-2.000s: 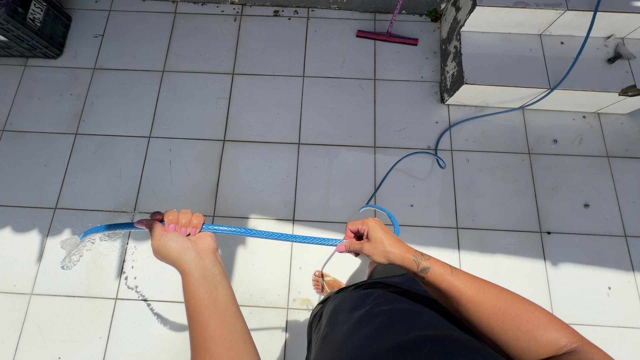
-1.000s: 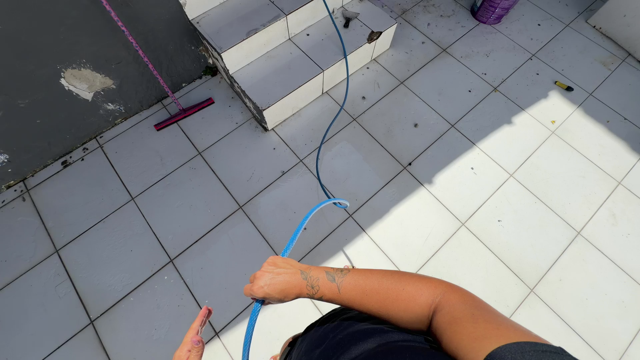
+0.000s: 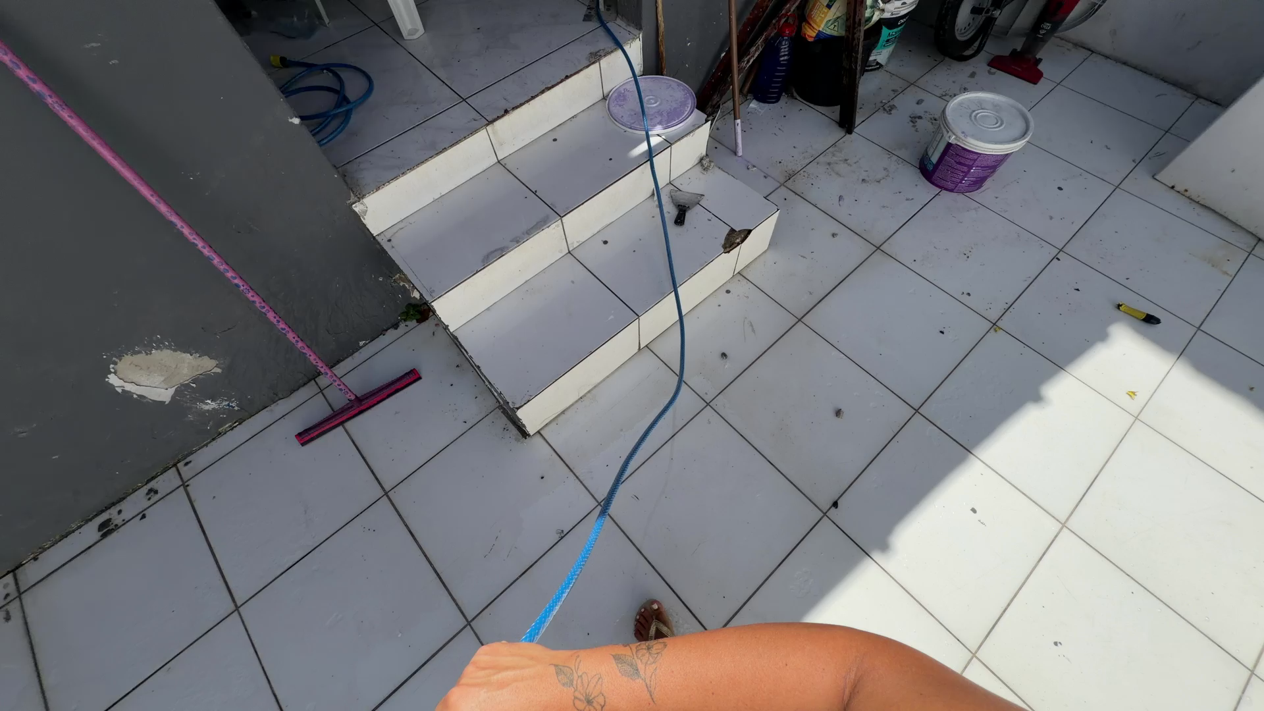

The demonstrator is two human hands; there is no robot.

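Note:
A blue garden hose (image 3: 657,415) runs from the top of the tiled steps, down over them and across the floor to my right hand (image 3: 494,676) at the bottom edge. My right hand is closed around the hose; its fingers are partly cut off by the frame. The tattooed forearm stretches to the lower right. My left hand is out of view. Below the steps, the toes of a sandalled foot (image 3: 653,620) show just above the forearm. A pink floor squeegee (image 3: 358,407) leans on the grey wall, its blade on the tiles.
Tiled steps (image 3: 553,326) rise ahead, with a putty knife (image 3: 683,202) and a purple lid (image 3: 652,105) on them. A coiled hose (image 3: 334,104) lies on the upper landing. A lidded purple bucket (image 3: 976,141) and a yellow-black object (image 3: 1139,313) are on the floor to the right.
The view has swung right and up towards the steps. My left hand, on the hose two seconds ago and off it one second ago, has left the frame. The hose now stretches straighter to my right hand.

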